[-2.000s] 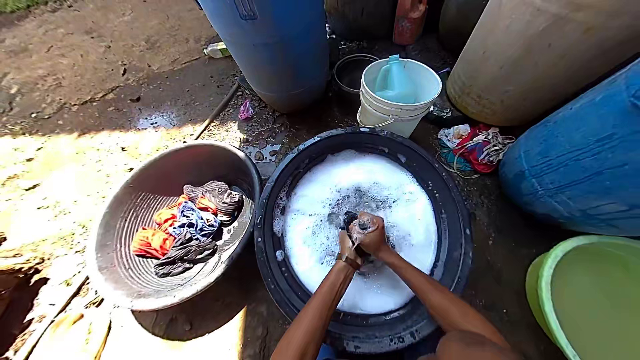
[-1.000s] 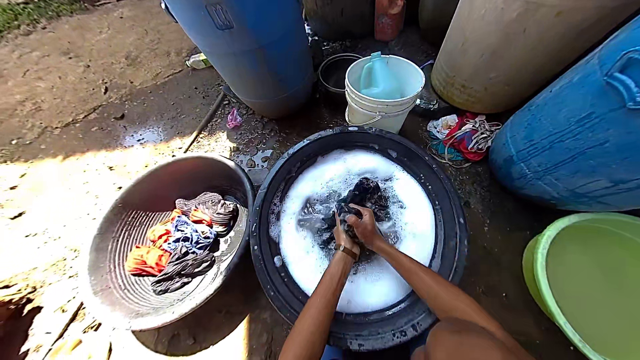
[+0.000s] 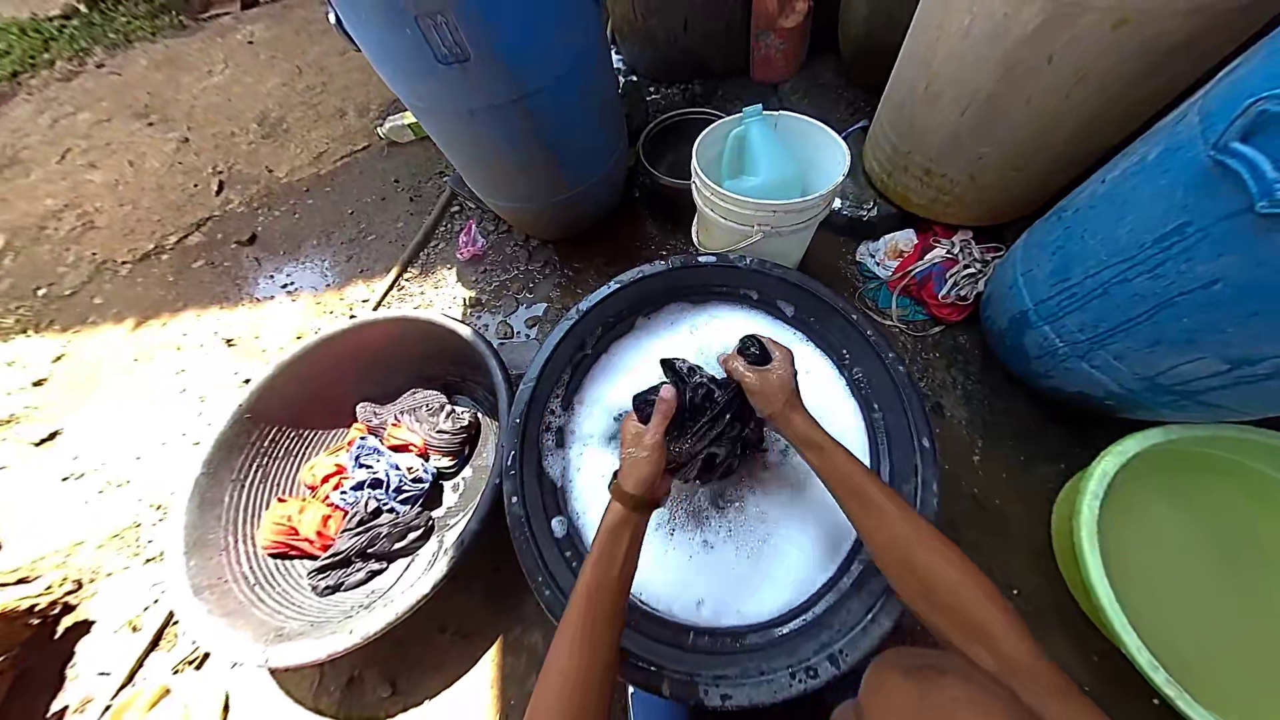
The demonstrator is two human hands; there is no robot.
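Observation:
A wet black cloth is stretched between my two hands over a round black tub full of white suds. My left hand, with a band at the wrist, grips the cloth's left part, thumb up. At the cloth's upper right, my right hand is closed on a bunched end that pokes out above the fist. The lower side of the cloth hangs close to the foam; whether it touches is hard to tell. Left of the tub, a grey ribbed basin holds orange, blue-patterned and dark clothes.
Behind the tub stands a white bucket with a light-blue plastic jug. Large blue barrels and a beige barrel stand around. A cloth heap lies at the right, above a green basin of liquid.
My hands were close together at the suds; now they are farther apart, with the black cloth spread between them. The cloth shows more than it did two seconds ago.

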